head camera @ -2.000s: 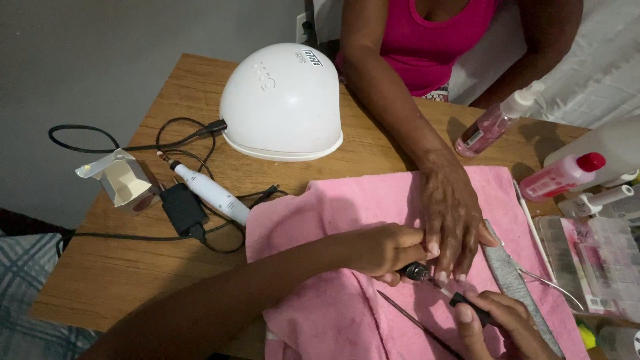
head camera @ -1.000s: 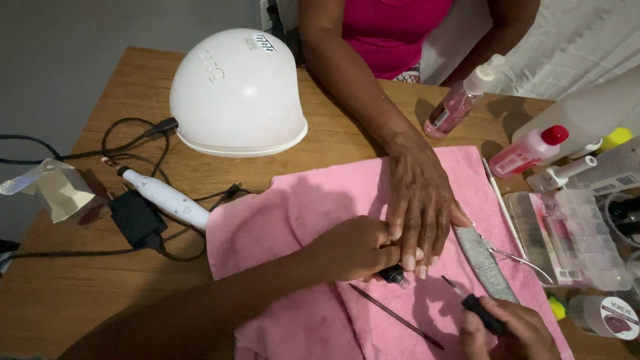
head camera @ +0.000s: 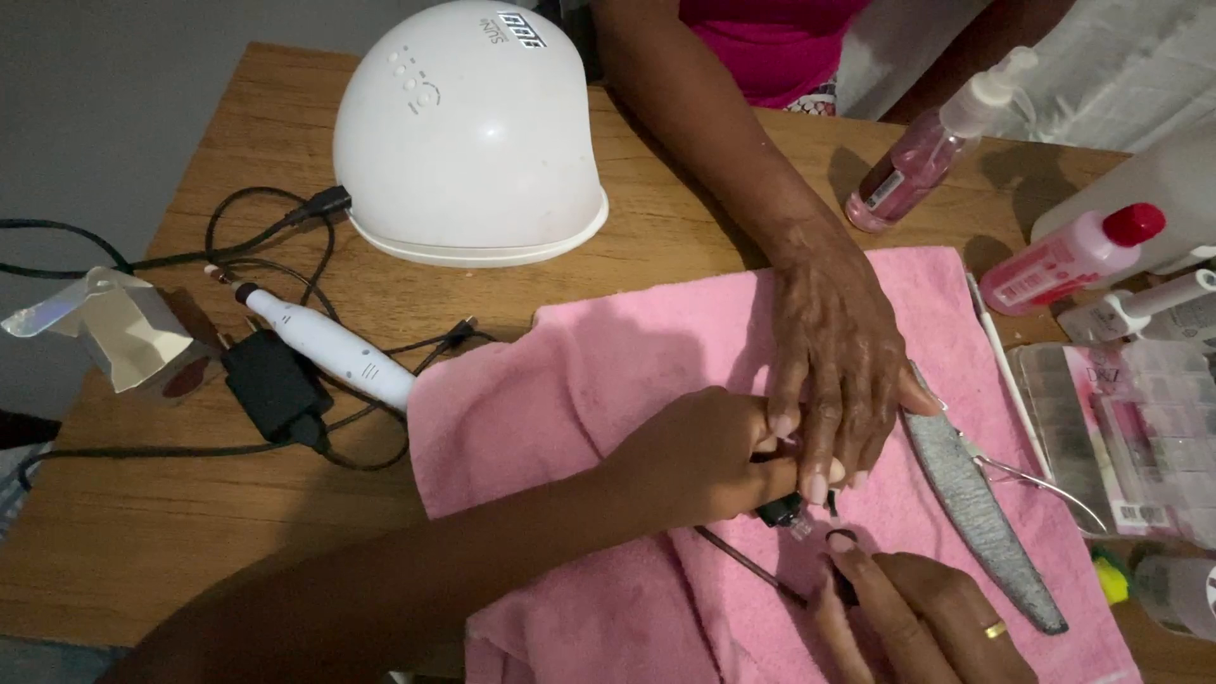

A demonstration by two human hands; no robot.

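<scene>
My left hand [head camera: 712, 461] is closed around a small black bottle [head camera: 781, 511] with a clear neck and also touches the fingers of another person's hand [head camera: 836, 351]. That hand lies palm down on a pink towel [head camera: 665, 351]. Between its thumb and fingers, my right hand [head camera: 912, 608] holds a black-capped nail polish brush [head camera: 840, 570]; the brush tip is close to the person's fingernails. A thin dark stick [head camera: 750, 562] rests on the towel below my left hand. Right of the person's hand are a grey nail file [head camera: 983, 522] and a metal cuticle nipper [head camera: 1045, 489].
A white nail lamp [head camera: 465, 142], a white electric nail drill [head camera: 332, 351], a black adapter [head camera: 275, 385], cables and an open small box [head camera: 138, 332] occupy the left. At right stand a pink spray bottle [head camera: 902, 171], a red-capped bottle [head camera: 1064, 261] and a clear compartment box [head camera: 1140, 437].
The brush in my right hand was away from the person's fingernails one second ago and is now close to them. My left hand keeps its hold on the bottle. The view has shifted.
</scene>
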